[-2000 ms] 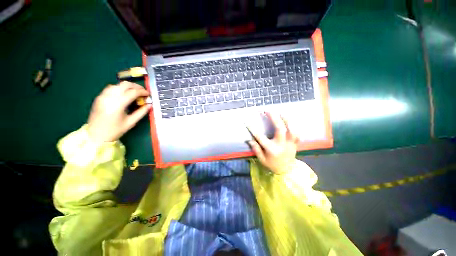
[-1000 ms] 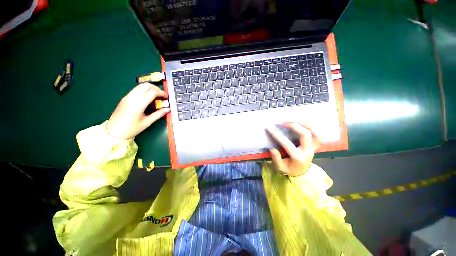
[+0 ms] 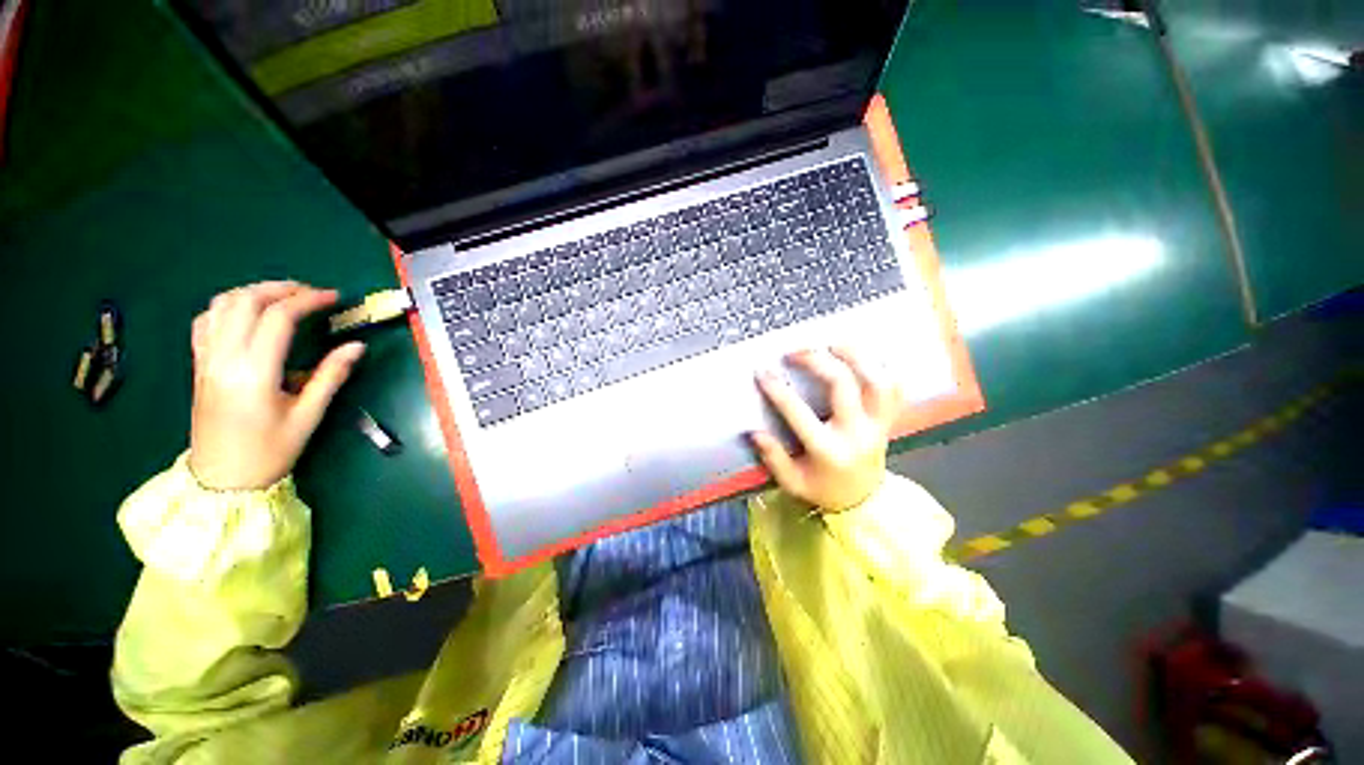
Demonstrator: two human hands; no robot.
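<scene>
An open grey laptop (image 3: 673,299) lies on a red pad (image 3: 957,366), its screen (image 3: 598,90) dark with a green block. A yellowish USB stick (image 3: 370,311) sticks out of its left edge. Two small pale sticks (image 3: 910,203) sit in its right edge. A small silver-ended stick (image 3: 377,432) lies loose on the green bench, left of the laptop. My left hand (image 3: 257,377) is left of the plugged stick, thumb and fingers apart, with nothing visible in it. My right hand (image 3: 830,426) rests on the touchpad area with fingers spread, holding nothing.
Several small dark and yellow sticks (image 3: 99,356) lie on the green bench (image 3: 1077,194) at the far left. Yellow tape pieces (image 3: 401,583) are at the bench's front edge. A yellow-striped line (image 3: 1152,486) crosses the grey floor. A white box (image 3: 1301,613) stands lower right.
My left hand has let go of the orange stick at the laptop's left edge and moved left. A loose stick now shows on the bench. The view has rotated and the screen's display differs.
</scene>
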